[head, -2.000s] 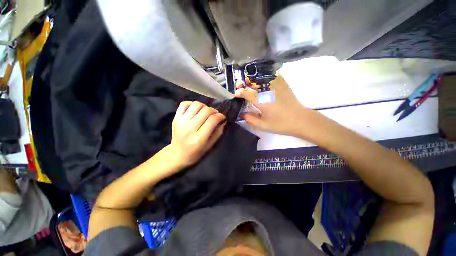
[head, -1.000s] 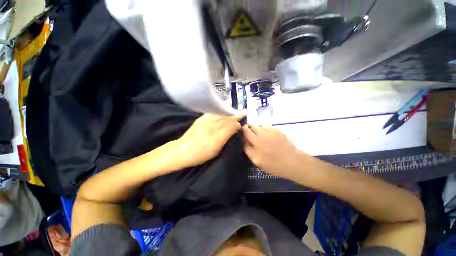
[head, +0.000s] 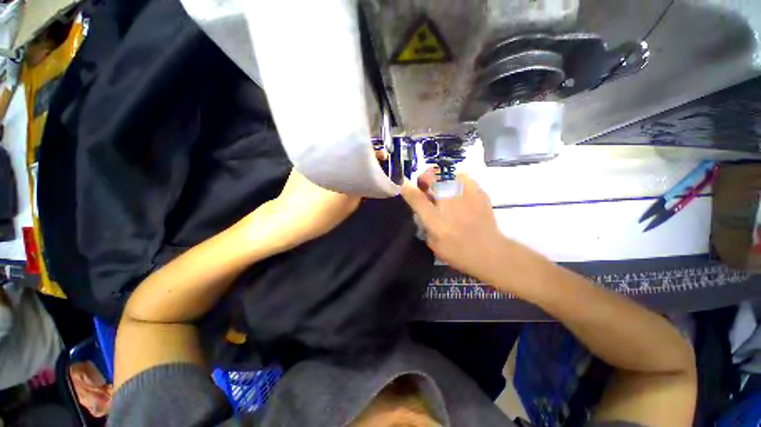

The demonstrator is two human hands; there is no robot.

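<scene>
The black garment body (head: 200, 175) covers the left of the table and hangs over its front edge. A white strip of cloth (head: 313, 100) runs down from the machine head (head: 467, 83) to the needle area. My left hand (head: 321, 208) lies on the black cloth left of the presser foot (head: 399, 158); the white strip hides its fingertips. My right hand (head: 459, 217) is at the right side of the presser foot, thumb and finger close together at the end of the white strip. What lies between its fingertips is too small to tell.
Snips with blue and red handles (head: 680, 196) lie at the right, beside a brown cardboard box (head: 736, 215). A measuring scale (head: 584, 283) runs along the front edge. A blue basket (head: 249, 385) is below. A yellow-edged board (head: 52, 108) and part of a person (head: 25, 342) are at left.
My left hand has moved up and left under the white strip. My right hand has moved slightly up and right toward the presser foot. The white strip's lower end has shifted right.
</scene>
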